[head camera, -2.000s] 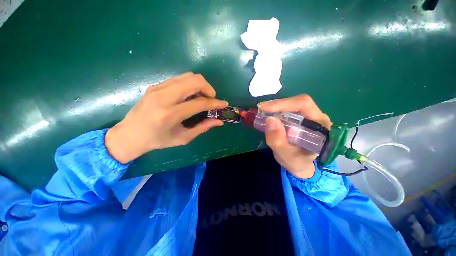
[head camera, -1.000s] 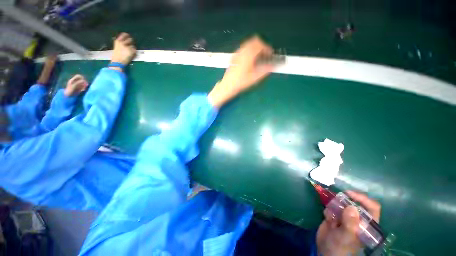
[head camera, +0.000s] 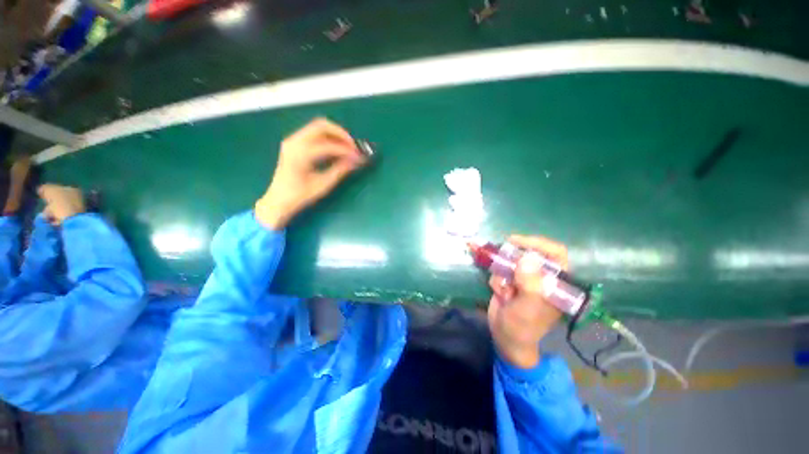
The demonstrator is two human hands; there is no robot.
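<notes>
My left hand [head camera: 310, 168] is over the green surface, left of centre, with a small dark and silvery workpiece [head camera: 365, 149] pinched at its fingertips. My right hand [head camera: 527, 297] holds the glue syringe [head camera: 550, 285] like a pen, with its red front end pointing up and left. The needle tip is close to the crumpled white tissue [head camera: 465, 202]; I cannot tell if they touch. A green cap [head camera: 594, 306] sits at the rear of the barrel, with a pale air hose [head camera: 652, 359] and a dark cord curling from it.
A white strip [head camera: 426, 69] divides the work surface from a darker green band, where several small parts [head camera: 483, 11] lie spaced apart. A black stick [head camera: 718, 152] lies at the right. Another worker's blue sleeve [head camera: 75, 284] and hands are at the left. A red object [head camera: 173, 7] is at the top left.
My left hand has come back from the white strip to the near green surface, with a small workpiece in its fingers. The view has turned. My right hand still holds the syringe by the tissue.
</notes>
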